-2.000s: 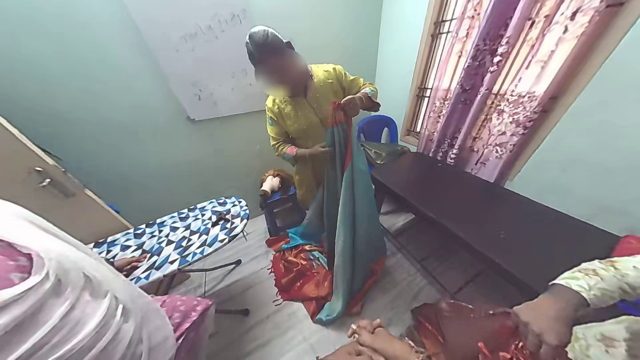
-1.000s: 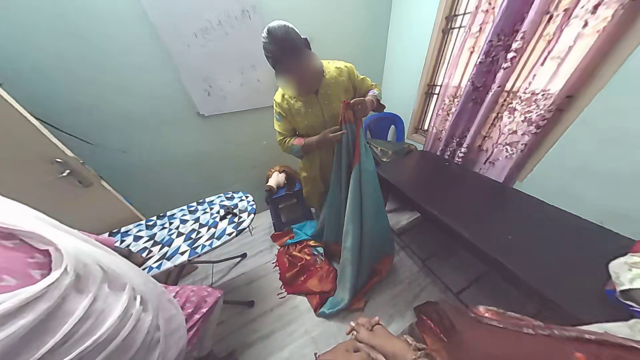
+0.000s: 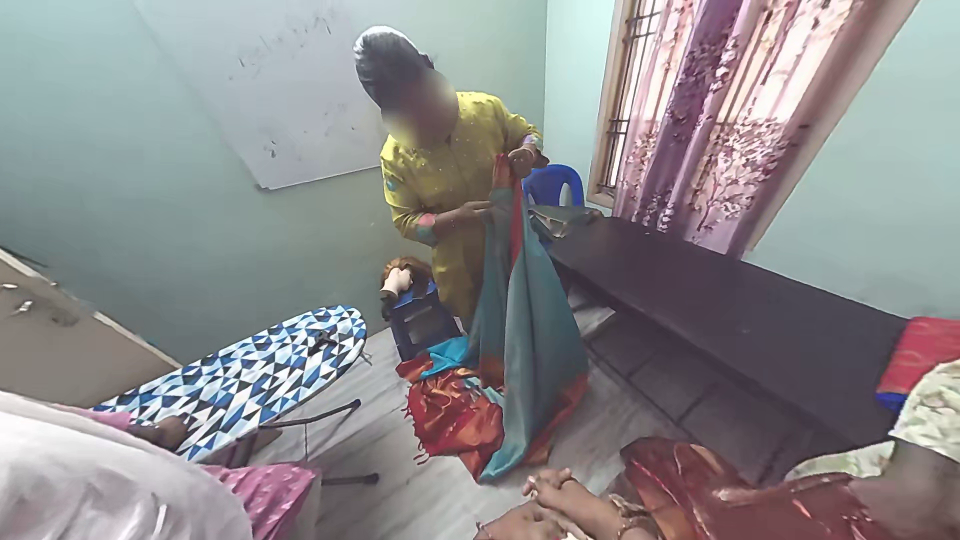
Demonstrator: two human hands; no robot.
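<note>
My right hand (image 3: 566, 496), with a bangle at the wrist, lies clasped over my left hand (image 3: 517, 523) at the bottom edge; no object shows between them. Part of my left hand is cut off by the frame. Just to their right is a shiny maroon cloth (image 3: 675, 480). Ahead, a standing person in a yellow top (image 3: 450, 172) holds a teal sari with a red border (image 3: 536, 322), one hand at its gathered top and the other lower on its side. Its lower part reaches the floor, where a fringed red-orange end (image 3: 454, 416) lies bunched.
A long dark table (image 3: 720, 307) runs along the right, with a red and blue cloth (image 3: 919, 356) at its near end. An ironing board (image 3: 255, 367) stands left, beside a person in white and pink. A mannequin head (image 3: 401, 279) rests on a blue stool (image 3: 420, 319).
The neighbouring person's hand, on the maroon cloth at the right two seconds ago, has moved off that spot. My hands stay clasped. The person in yellow still holds up the teal sari.
</note>
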